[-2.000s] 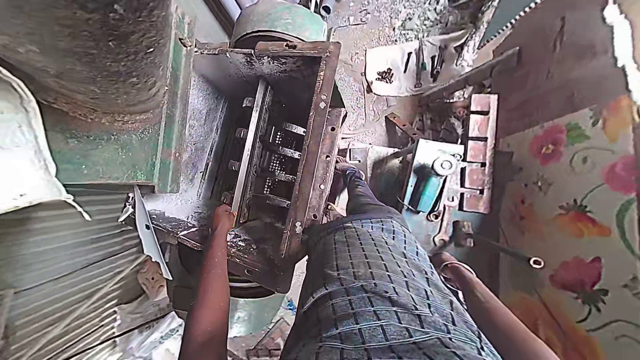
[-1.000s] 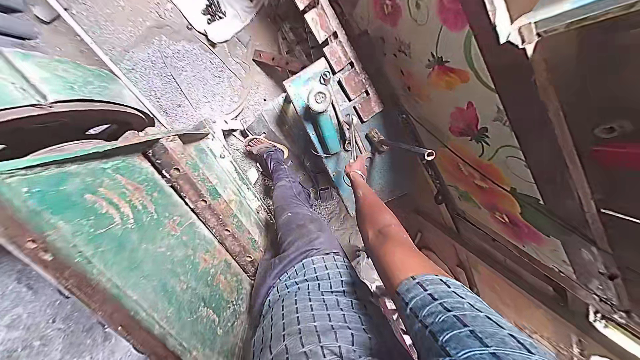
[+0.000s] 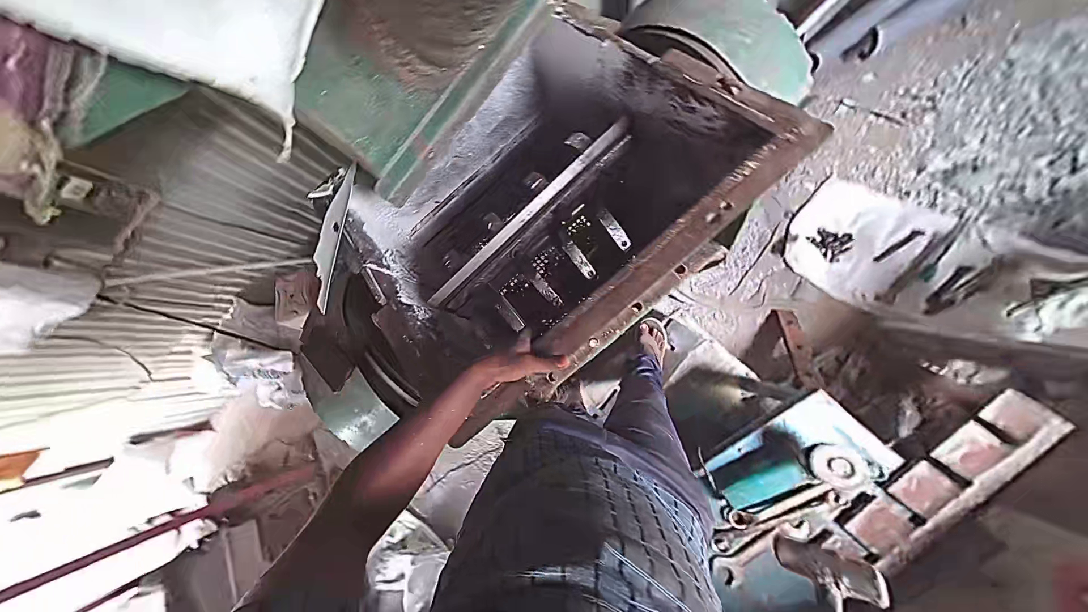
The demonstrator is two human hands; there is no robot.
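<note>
My left hand [image 3: 523,364] rests on the near corner of the rusty flanged rim of an open metal machine housing [image 3: 722,208], fingers spread along the edge. Inside the housing lie a long metal bar [image 3: 531,212], metal blades or hammers [image 3: 576,255] and a perforated screen partly in shadow. My right hand is out of view. At the lower right, wrenches [image 3: 786,503] and a hammer [image 3: 829,571] lie by a teal tool or machine part [image 3: 761,480] with a round knob.
A slotted rusty metal bar [image 3: 977,476] is at the right. A white sack [image 3: 858,242] on the floor holds dark small parts and tools. My foot [image 3: 653,340] stands beside the housing. Corrugated sheet [image 3: 187,221] is at the left, below a green metal panel [image 3: 365,85].
The view has swung from the tool area back to the open housing. One second ago my right hand was at the wrenches; now it is out of frame. My left hand shows on the rim.
</note>
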